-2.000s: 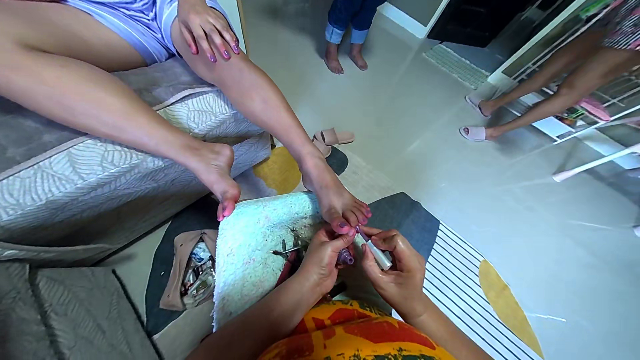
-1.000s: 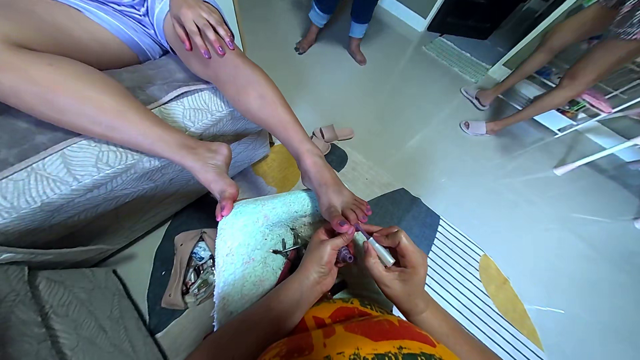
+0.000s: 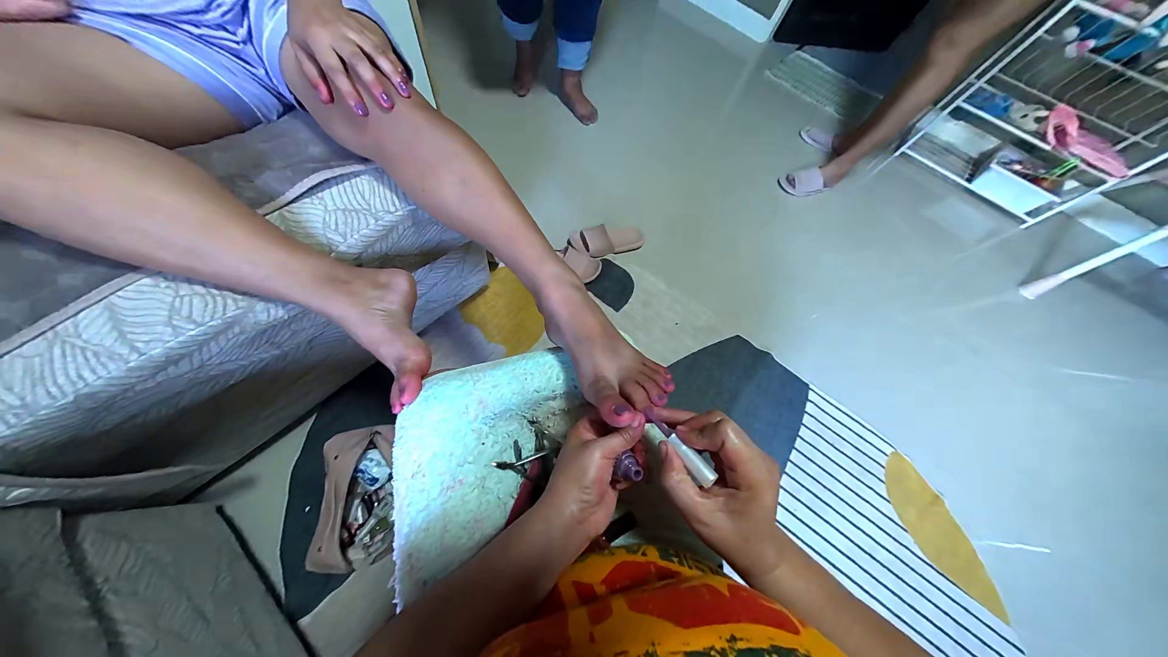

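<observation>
My left hand (image 3: 589, 465) holds a small bottle of purple nail polish (image 3: 628, 467), and its thumb and finger are at the big toe of a seated person's foot (image 3: 613, 365). In my right hand (image 3: 725, 484) is the white-capped polish brush (image 3: 692, 459), its tip close to the toes. That foot rests on a pale green towel (image 3: 456, 429); the person's other foot (image 3: 392, 338) touches the towel's far left corner. Purple polish shows on the big toenail. Metal nippers (image 3: 522, 461) lie on the towel, left of my left hand.
An open pouch (image 3: 342, 493) with small items sits left of the towel. Beige slippers (image 3: 607, 240) lie on the patterned rug (image 3: 744, 383). The seated person is on a covered bed (image 3: 182, 328). Two other people stand farther back, one beside a white wire rack (image 3: 1031, 219).
The standing person in slippers at the right has shifted, with one leg now largely out of sight. The feet of the person in jeans have moved too. My hands stay at the toes.
</observation>
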